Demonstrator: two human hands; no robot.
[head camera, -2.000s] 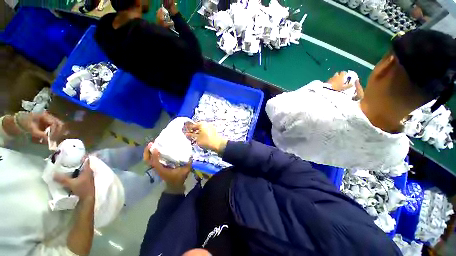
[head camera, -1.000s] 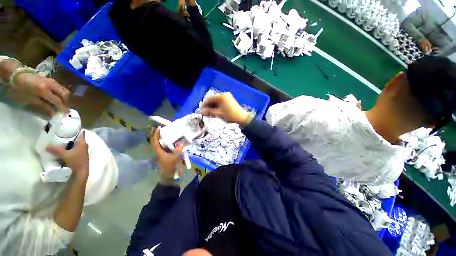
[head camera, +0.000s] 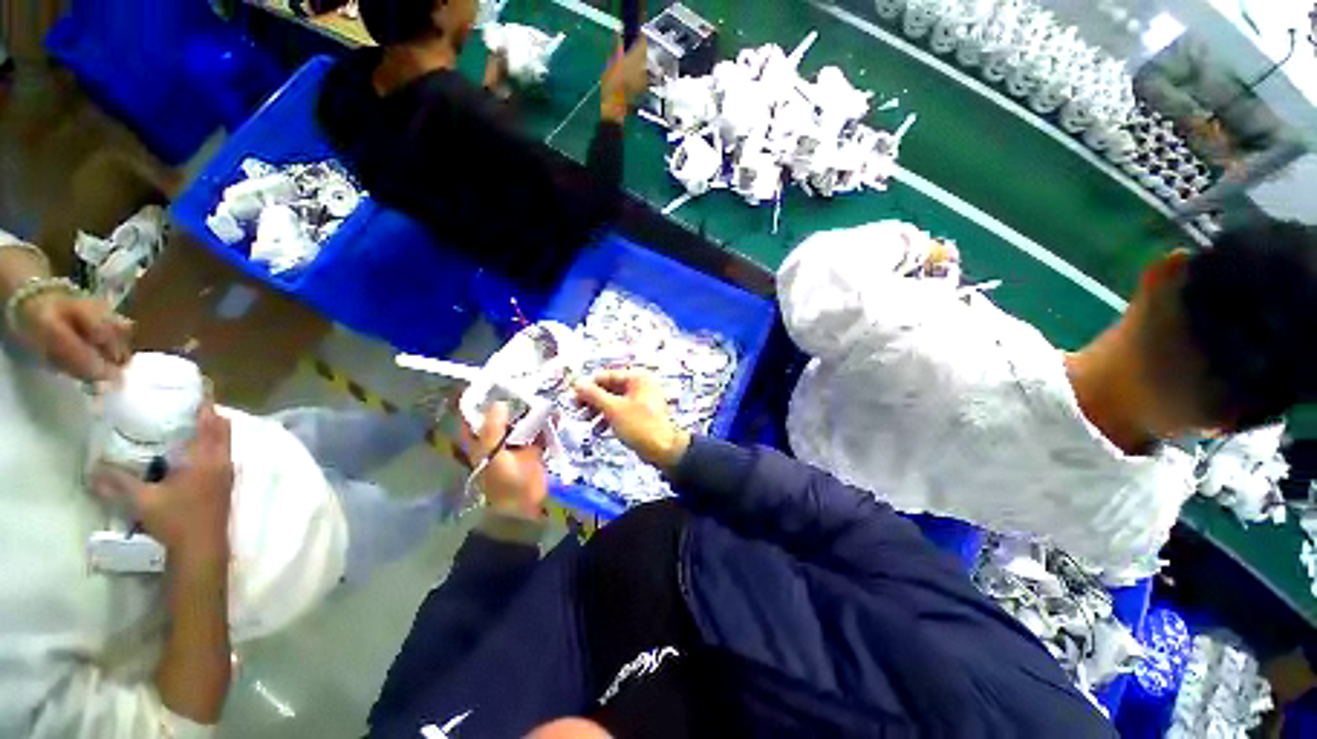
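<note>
A white camera housing (head camera: 523, 373) is held in my left hand (head camera: 506, 459) over the left side of a blue crate (head camera: 748, 321). Its open side faces up, and a straight white antenna (head camera: 433, 367) projects from it to the left. Thin lead wires show at the opening and hang below the housing. My right hand (head camera: 633, 413) is just right of the housing, over the crate, with thumb and fingertips close together. Whether it holds a small part is too small to tell. Small pale parts (head camera: 669, 354) are heaped in the crate.
White bodies with antennas (head camera: 780, 123) are heaped on the green bench (head camera: 997, 231), beside a metal box (head camera: 679, 41). White units stand in rows beyond. People are close on both sides; the left one holds a white camera (head camera: 153, 397). Blue crates (head camera: 379, 289) stand at left and lower right.
The housing has turned in my left hand, so its open side now faces up. My right hand has moved down beside it. The person at the top now reaches to the metal box.
</note>
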